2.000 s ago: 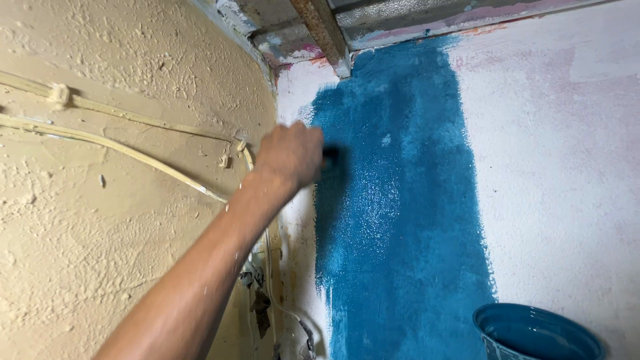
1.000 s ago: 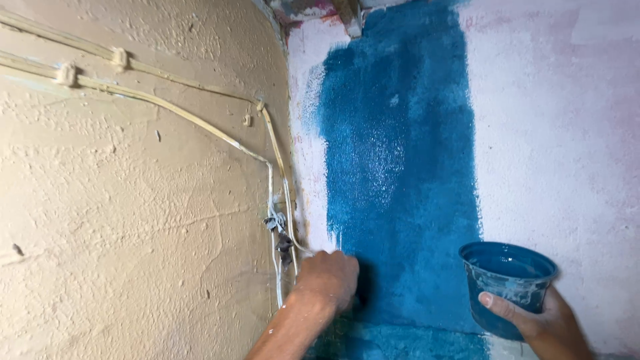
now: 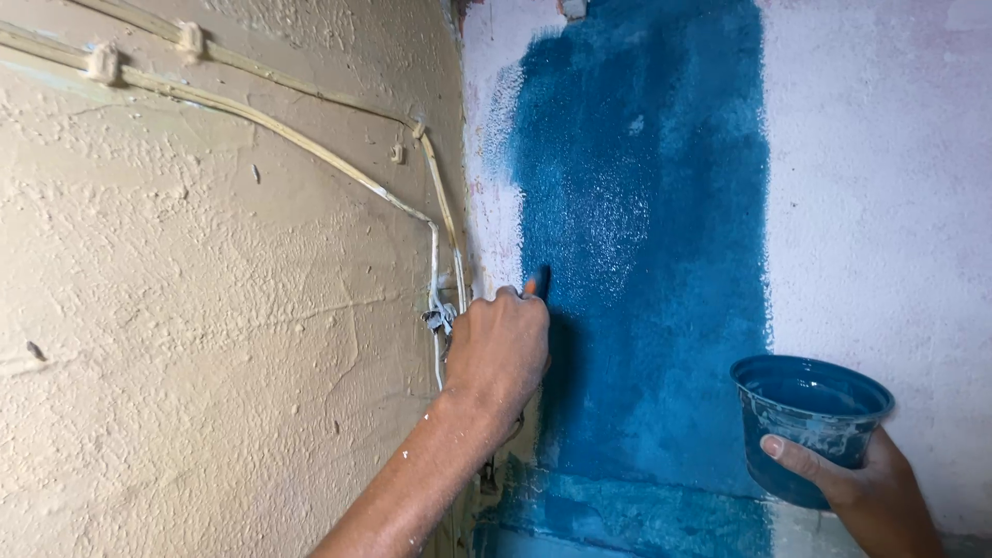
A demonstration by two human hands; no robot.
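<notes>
My left hand (image 3: 500,341) is closed around a small paintbrush (image 3: 542,283), mostly hidden by the fingers. Its dark tip is at the left part of a wet blue painted area (image 3: 643,232) on the white wall. At the lower right, my right hand (image 3: 876,473) holds a blue plastic tub (image 3: 814,434) from its right side, thumb across the front and the other fingers hidden. Blue paint is inside the tub, and pale paint smears mark its outside. White specks dot my left forearm. An unpainted white strip (image 3: 496,232) runs between the blue area and the corner.
A rough cream wall (image 3: 194,310) fills the left side. Painted-over cables (image 3: 302,143) cross it and bend down at the corner, where a dark and silvery tangle (image 3: 440,318) hangs beside my left hand. A ledge with blue paint (image 3: 620,504) runs along the bottom.
My left hand was high on the blue area, then near its lower left part, and is now a little higher again. My right hand has come into view around the tub. The view has tilted down.
</notes>
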